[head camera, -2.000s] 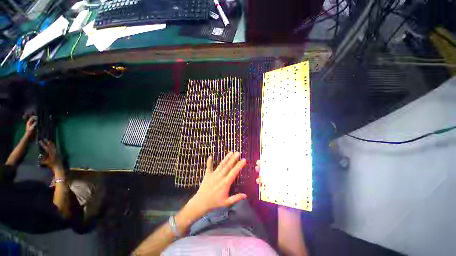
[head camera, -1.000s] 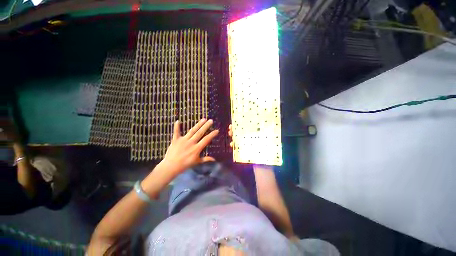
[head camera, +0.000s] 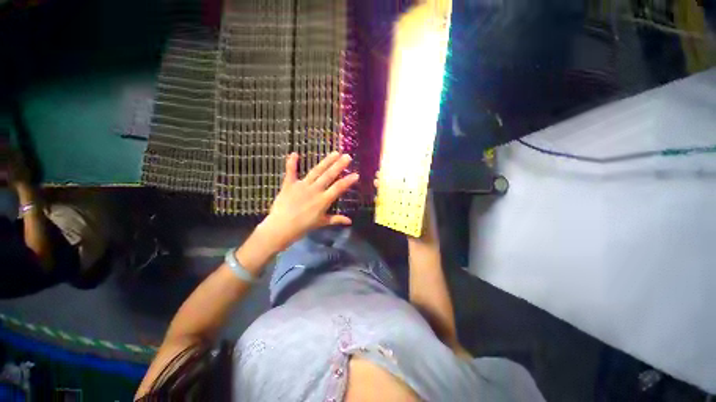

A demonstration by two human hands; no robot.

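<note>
A long yellow board (head camera: 403, 196) with rows of small dark dots is held upright and tilted at centre right; its upper part glares white. My right hand (head camera: 425, 225) holds it from behind near the lower end; the board hides most of the hand. My left hand (head camera: 310, 196) lies with fingers spread at the lower right part of the stacked panels (head camera: 255, 118), which show as a wide block of thin parallel gold-brown edges. No thing shows in its fingers. A darker strip with magenta specks lies between the stack and the board.
A smaller grey-brown stack (head camera: 180, 118) stands left of the main one, with a small pale ribbed stack (head camera: 135, 112) on the green mat (head camera: 71, 118). A coworker's arm (head camera: 30, 212) shows at the left edge. A large white surface (head camera: 604, 228) with a dark cable lies at right.
The view has shifted downward, so the shelf with the keyboard has left the picture. The board is turned more edge-on and looks narrower. My left hand stays spread on the stack.
</note>
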